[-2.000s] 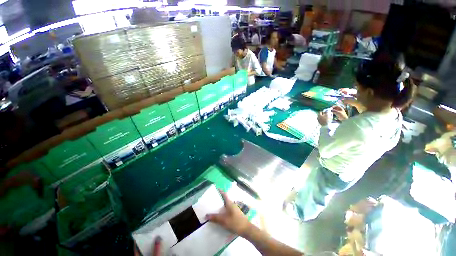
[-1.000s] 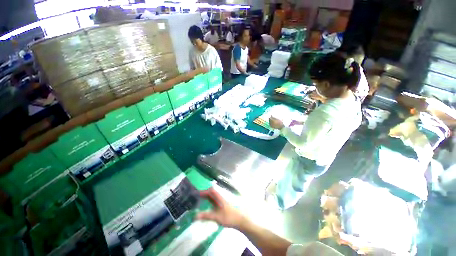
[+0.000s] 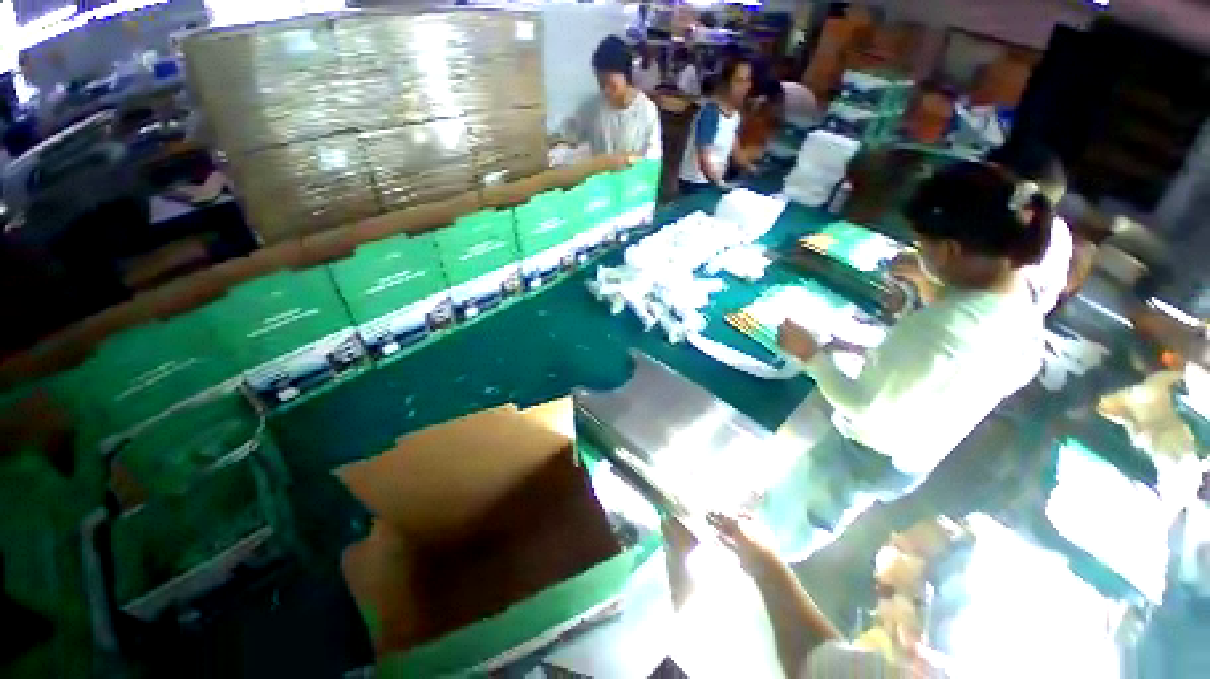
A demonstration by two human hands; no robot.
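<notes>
A product box (image 3: 504,617) stands open in front of me, its brown cavity facing up, a large brown flap raised at the back and green on the near side. My right hand (image 3: 763,557) is to the right of it, at the edge of a pale, glare-washed carton piece (image 3: 717,604). Glare hides whether the fingers grip it. My left hand is not in view.
A row of green-lidded boxes (image 3: 385,281) lines the far table edge. Open boxes (image 3: 186,464) stand at left. A shiny grey stack (image 3: 664,411) lies behind the carton, with white fittings (image 3: 683,265) beyond. A coworker (image 3: 949,332) works at right.
The carton has turned from its printed face showing to its brown opening facing up. My right hand has moved off the printed panel to the right.
</notes>
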